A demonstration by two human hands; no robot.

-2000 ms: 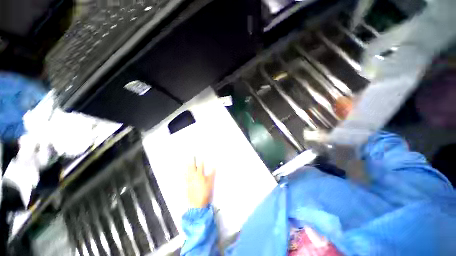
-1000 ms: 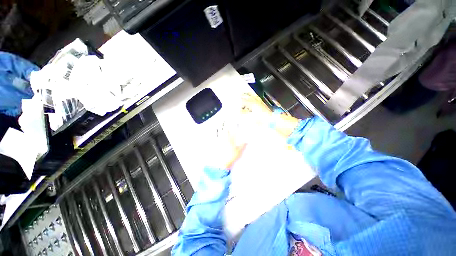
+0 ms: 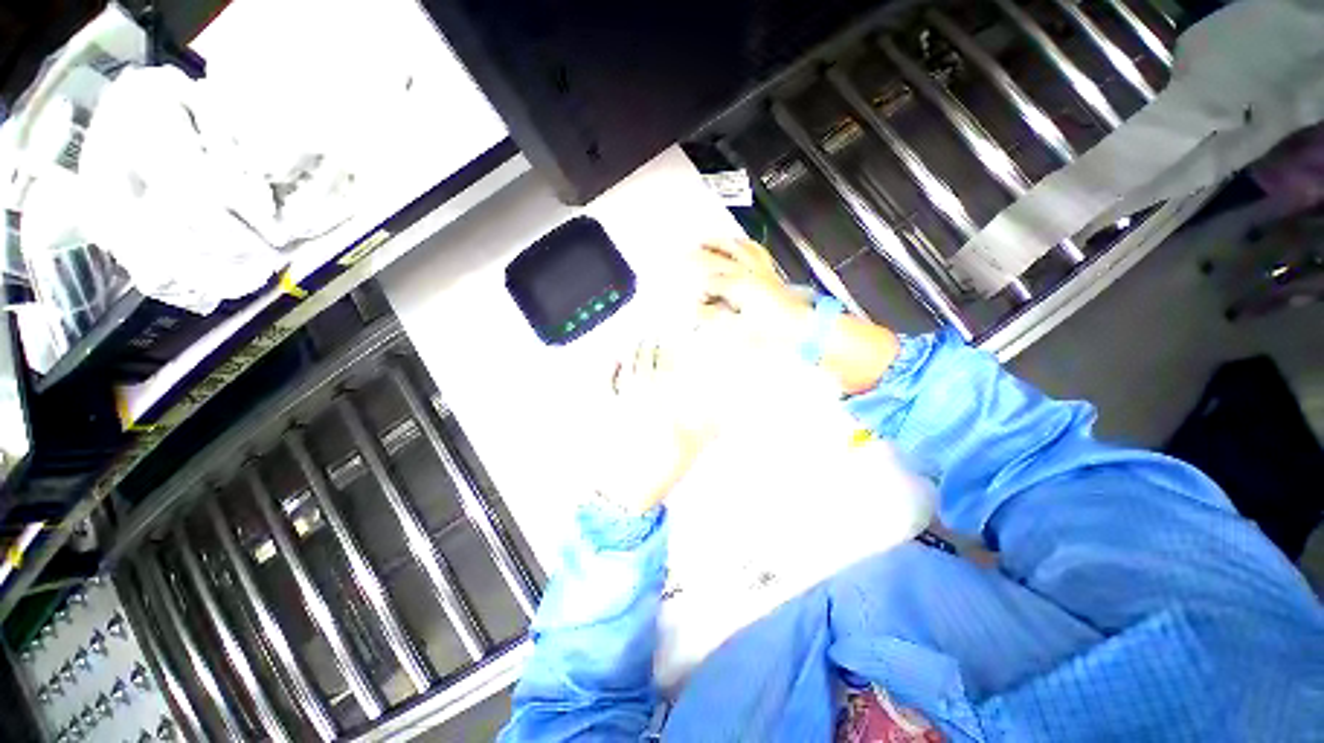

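Observation:
A large flat white unit [image 3: 479, 349] lies on the roller conveyor, strongly overexposed. Its black rounded display panel [image 3: 571, 280] shows several green lights. My left hand [image 3: 656, 428] is on the unit's face below the panel, fingertips towards it. My right hand [image 3: 762, 308] is near the unit's right edge, beside the panel, with the fingers bent. Glare washes out both hands, and I cannot tell whether they hold anything thin. A small yellow spot [image 3: 865, 437] shows beside my right wrist.
Metal rollers [image 3: 349, 530] run on both sides of the unit. A long white strip [image 3: 1147, 174] hangs over the right rollers. A black case [image 3: 624, 73] stands beyond the unit. Crumpled white material [image 3: 174, 189] lies on the left shelf. A ball transfer plate [image 3: 90, 668] is at lower left.
The view has steadied and shifted. My right hand has come from the white strip at the right onto the unit, beside my left hand. The panel's green lights now show.

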